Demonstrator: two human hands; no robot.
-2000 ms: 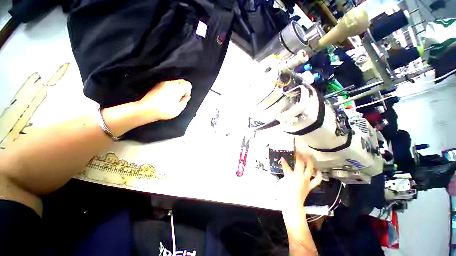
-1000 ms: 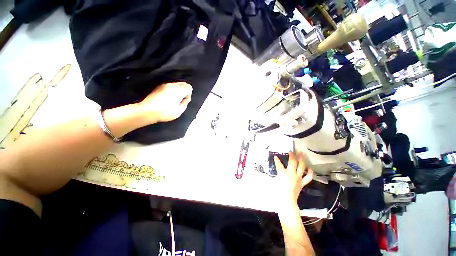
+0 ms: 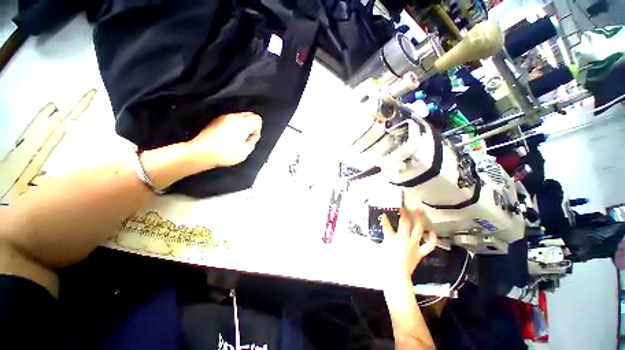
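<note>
A black garment with a small white label lies on the white table. My left hand rests on its near edge with the fingers curled into a fist; nothing shows in it. My right hand is beside the sewing machine, fingers apart, with fingertips over a dark rectangular opening in the machine bed. Whether the fingertips touch anything inside is too blurred to tell. A slim red tool lies flat to the left of the opening.
Long tan shapes lie at the table's left. A yellowish ruler-like strip runs along the front edge. Dark thread cones stand on a rack behind the machine. White cables hang by the table's right end.
My right hand's fingers have shifted slightly at the dark opening, first over it, then back towards the machine. My left hand and the garment have barely moved.
</note>
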